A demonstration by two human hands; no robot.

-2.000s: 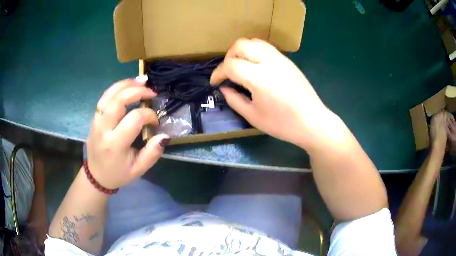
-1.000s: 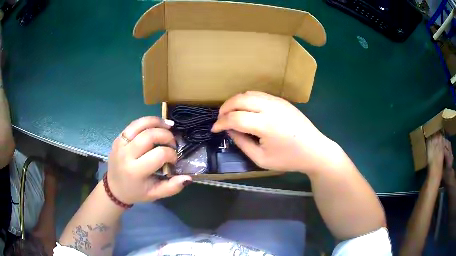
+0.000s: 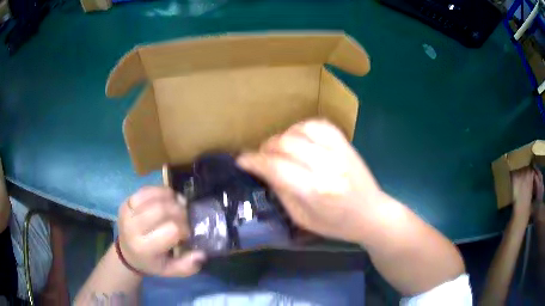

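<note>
The open brown carton [image 3: 239,107] stands at the table's front edge, lid raised at the back, slightly tilted and blurred. Inside are dark cable coils [image 3: 215,170] at the back, a shiny clear bag [image 3: 208,226] at the front left and a dark adapter [image 3: 261,230] to its right. My left hand [image 3: 156,230] grips the carton's left front wall, thumb outside. My right hand [image 3: 317,179] is over the box's right part, fingertips at the cables; blur hides whether it holds one.
The dark green table [image 3: 418,137] has a curved front edge. Another person's hands [image 3: 524,188] are at a small brown box [image 3: 505,179] at the far right. A black keyboard-like unit [image 3: 454,21] lies at the back right, dark items [image 3: 27,27] at the back left.
The carton has shifted left and lower in view and looks turned a little. Both hands have moved with it. The cable coils look bunched and less neatly looped.
</note>
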